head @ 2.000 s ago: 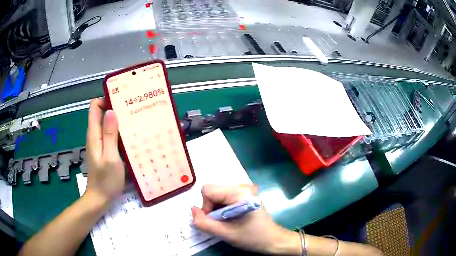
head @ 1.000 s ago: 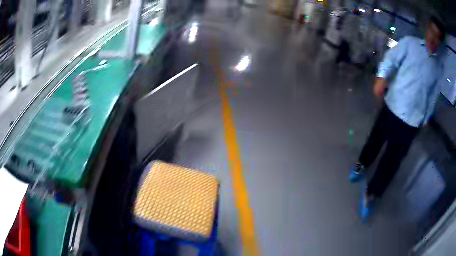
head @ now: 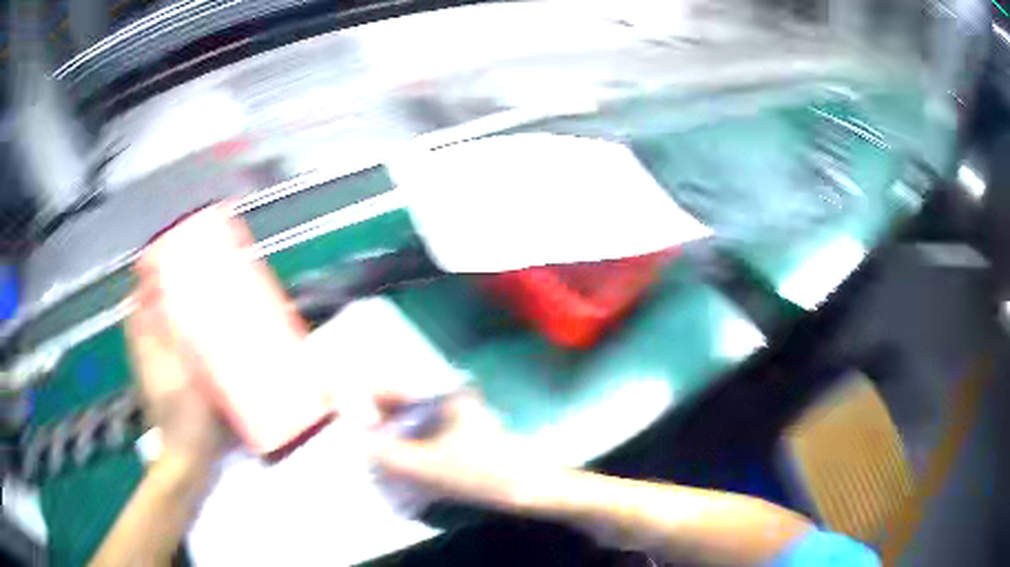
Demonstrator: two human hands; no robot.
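The picture is strongly blurred. My left hand (head: 172,382) holds the smartphone (head: 233,332) upright over the paper form, its fingers along the phone's left edge. The phone's screen is bright and pinkish, and its digits cannot be read. My right hand (head: 460,449) is closed around the pen (head: 423,416), low over the paper form (head: 299,515); whether the tip touches the paper cannot be told. The form lies on the green bench under both hands and the phone.
A white sheet (head: 543,205) lies over the red bin (head: 570,310), right of the phone. A blurred clear tray (head: 775,166) is further right. A metal rail (head: 332,210) runs behind. A grey toothed strip (head: 89,432) lies left, and a tan stool seat (head: 853,460) stands lower right.
The view swung right to the aisle, where a person in a light blue shirt stood, and has swung back to the bench. The phone and pen are in my hands as in the oldest frame.
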